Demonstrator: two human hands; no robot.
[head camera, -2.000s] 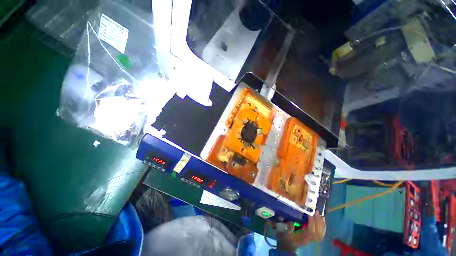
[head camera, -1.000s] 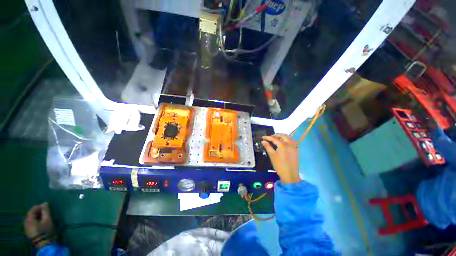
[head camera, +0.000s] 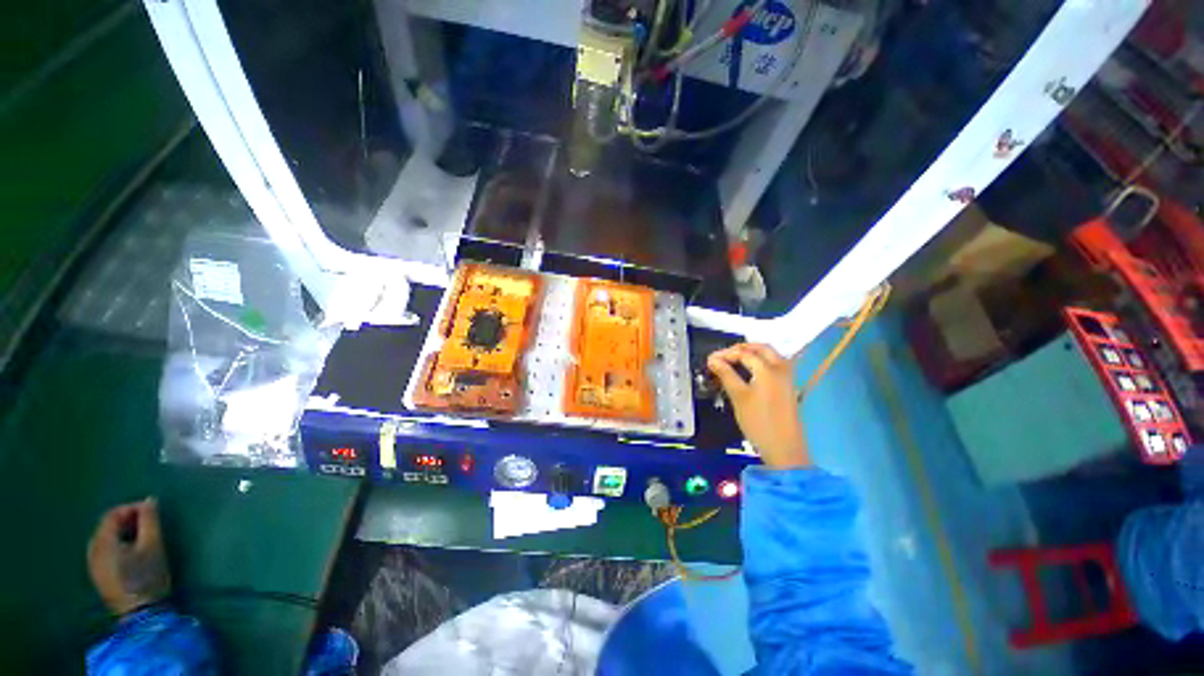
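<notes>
Two orange fixtures lie side by side on the silver perforated plate (head camera: 673, 359). The left fixture (head camera: 508, 291) has a dark spiky round centre; the right fixture (head camera: 614, 346) is plainer. My right hand (head camera: 763, 396) is at the machine's right front, fingertips together over a cluster of small dark parts (head camera: 706, 383); whether it pinches one cannot be told. My left hand (head camera: 130, 560) rests on the green bench at lower left, fingers loosely curled, with no object visible in it.
The blue control panel (head camera: 528, 449) runs along the machine front, with a white paper slip (head camera: 535, 512) below. Clear plastic bags (head camera: 238, 376) lie left. The dispensing head (head camera: 601, 60) hangs behind the window. The white frame (head camera: 911, 185) slants at right. Another person's blue sleeve (head camera: 1169, 568) shows at far right.
The view has swung from tilted to nearly level. My right hand has moved from the panel's button end up to the small parts. My left hand has come into view.
</notes>
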